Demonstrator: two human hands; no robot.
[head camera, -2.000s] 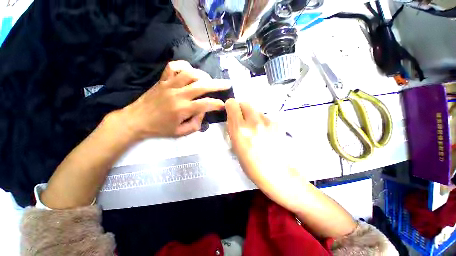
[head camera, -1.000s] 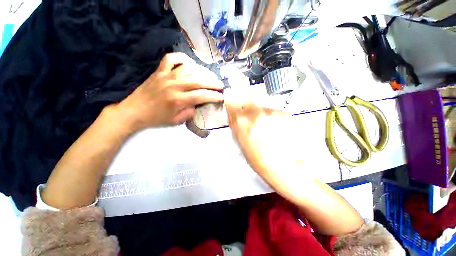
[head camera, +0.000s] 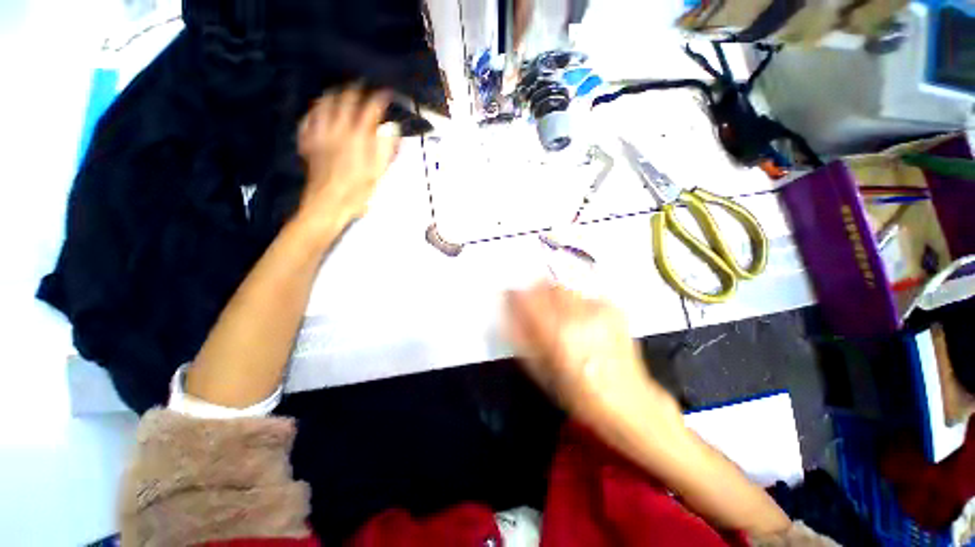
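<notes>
A large black garment (head camera: 160, 224) lies bunched on the left of the table and reaches back to the sewing machine (head camera: 497, 96). My left hand (head camera: 347, 150) rests at the garment's right edge, left of the needle area; its fingers are blurred, and whether they grip cloth cannot be told. My right hand (head camera: 572, 342) is blurred over the table's front edge, away from the garment; I cannot make out its fingers or anything in it. The needle and presser foot are too unclear to tell.
Yellow-handled shears (head camera: 711, 246) lie right of the machine, blades pointing back. A small tool (head camera: 567, 248) lies left of them. Black cables (head camera: 738, 123) are behind. A purple box (head camera: 845, 251) with items stands at the right. A ruler scale (head camera: 321, 340) runs along the front edge.
My hands have moved apart: the left back and away from the needle area, the right toward the front edge. The garment has shifted back, uncovering the machine bed. The whole view has also shifted.
</notes>
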